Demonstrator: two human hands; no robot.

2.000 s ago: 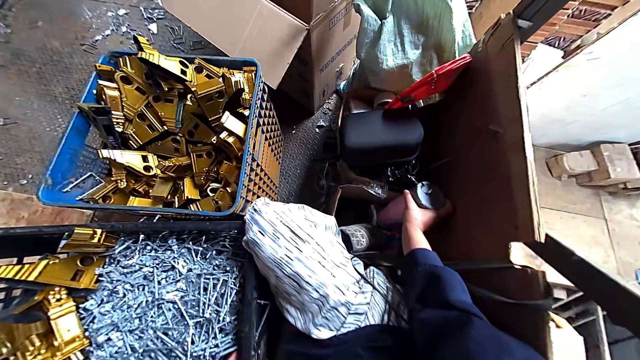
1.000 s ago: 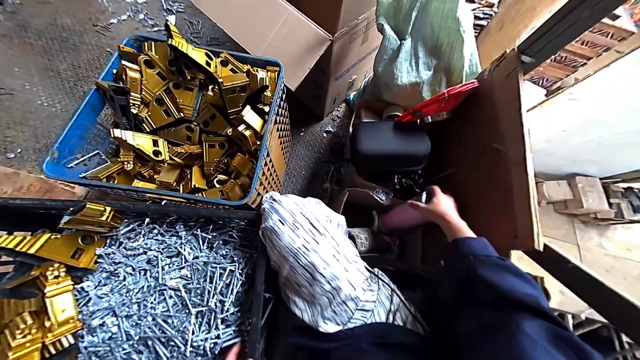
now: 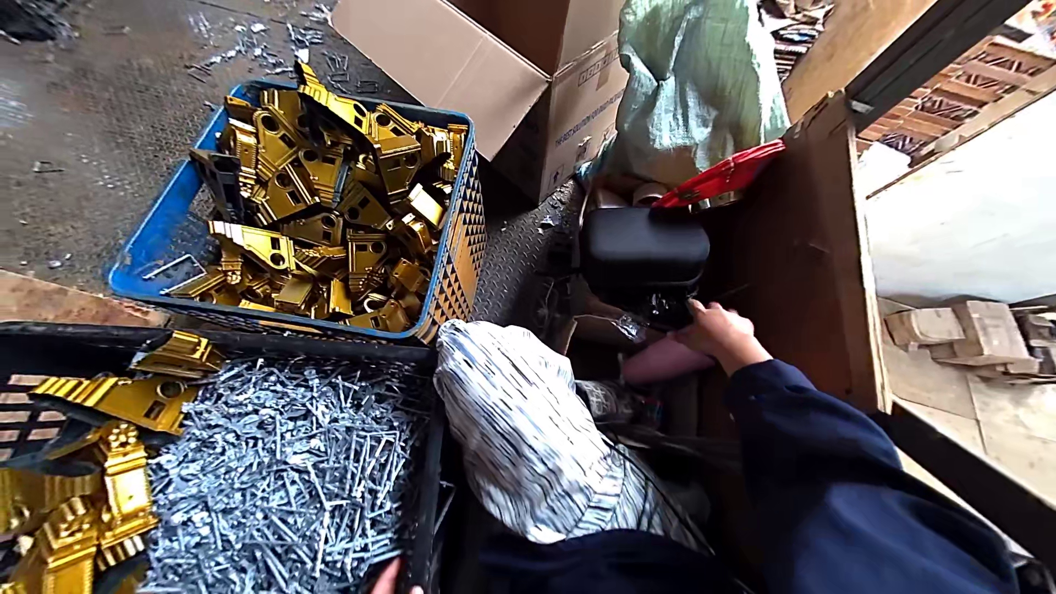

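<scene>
My right hand (image 3: pixel 724 332) reaches into the dark space beside a brown board, its fingers curled around the end of a pink cylindrical object (image 3: pixel 664 361), perhaps a bottle. A black rounded case (image 3: pixel 643 247) lies just above these fingers. Only fingertips of my left hand (image 3: pixel 389 579) show at the bottom edge, by the rim of a black plastic crate (image 3: pixel 425 462); whatever they hold is hidden. Inside that crate are many silver nails or screws (image 3: pixel 289 478) and gold-coloured moulded parts (image 3: pixel 124 487). More gold parts (image 3: pixel 289 190) fill a blue plastic basket (image 3: pixel 136 272).
A white-and-black patterned cloth bundle (image 3: pixel 520 421) lies between the crate and my right arm. Beyond stand an open cardboard box (image 3: pixel 462 66) and a green woven sack (image 3: pixel 701 82), with a red flat object (image 3: pixel 722 175) near it. The brown board (image 3: pixel 825 256) rises at the right.
My right hand's grip has shifted at the end of the pink object; the round lid-like end seen two seconds ago is now covered. The view has swung somewhat.
</scene>
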